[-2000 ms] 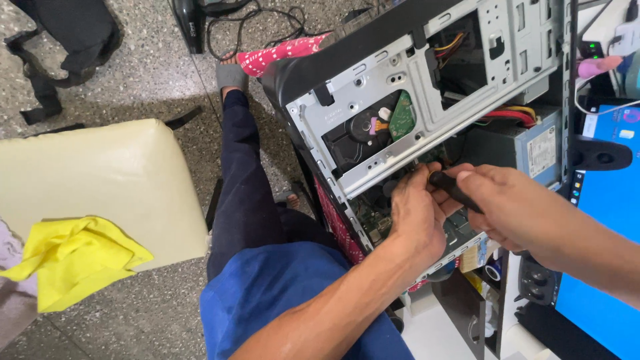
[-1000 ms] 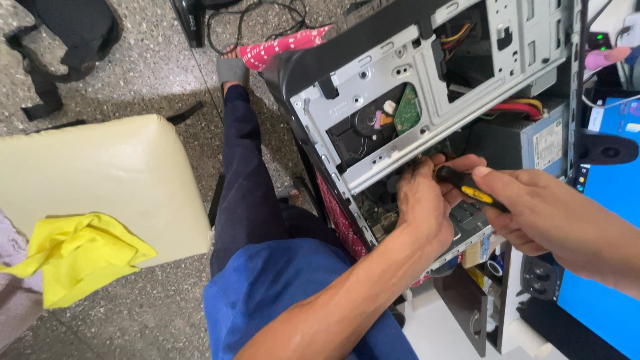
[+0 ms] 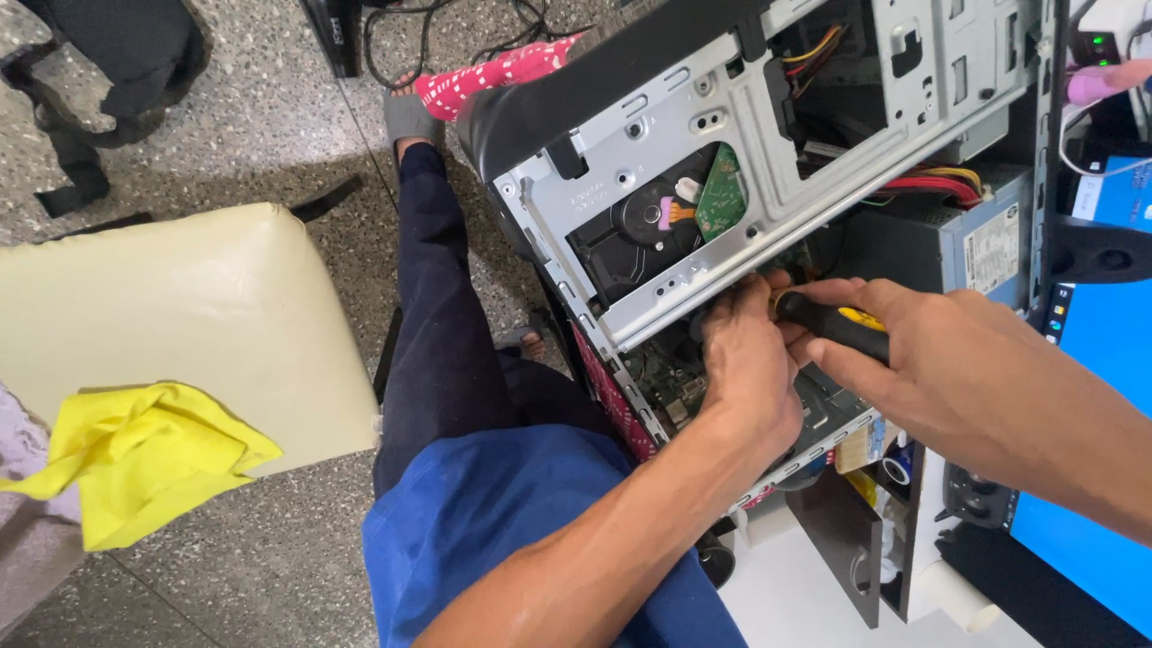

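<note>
An opened desktop computer case (image 3: 666, 108) lies tilted before me, its metal drive cage over a hard drive (image 3: 650, 212). My right hand (image 3: 909, 342) grips a black and yellow screwdriver (image 3: 837, 326), whose shaft is hidden behind my fingers. Inside the case, below the cage, my left hand (image 3: 751, 351) has its fingers near the screwdriver's front end; whether they pinch something cannot be seen. Under the left hand is the motherboard (image 3: 670, 373). A grey power supply (image 3: 967, 238) with red and yellow cables (image 3: 936, 183) sits to the right.
A cream padded seat (image 3: 180, 315) with a yellow cloth (image 3: 162, 459) stands at left. Black cables (image 3: 423, 36) lie on the speckled floor. A lit monitor (image 3: 1098, 387) is at right, close to my right forearm. An open dark drawer or door (image 3: 837, 540) is below the case.
The screwdriver has turned in my right hand: its yellow part shows differently than a second ago. Both hands stay at about the same place inside the case.
</note>
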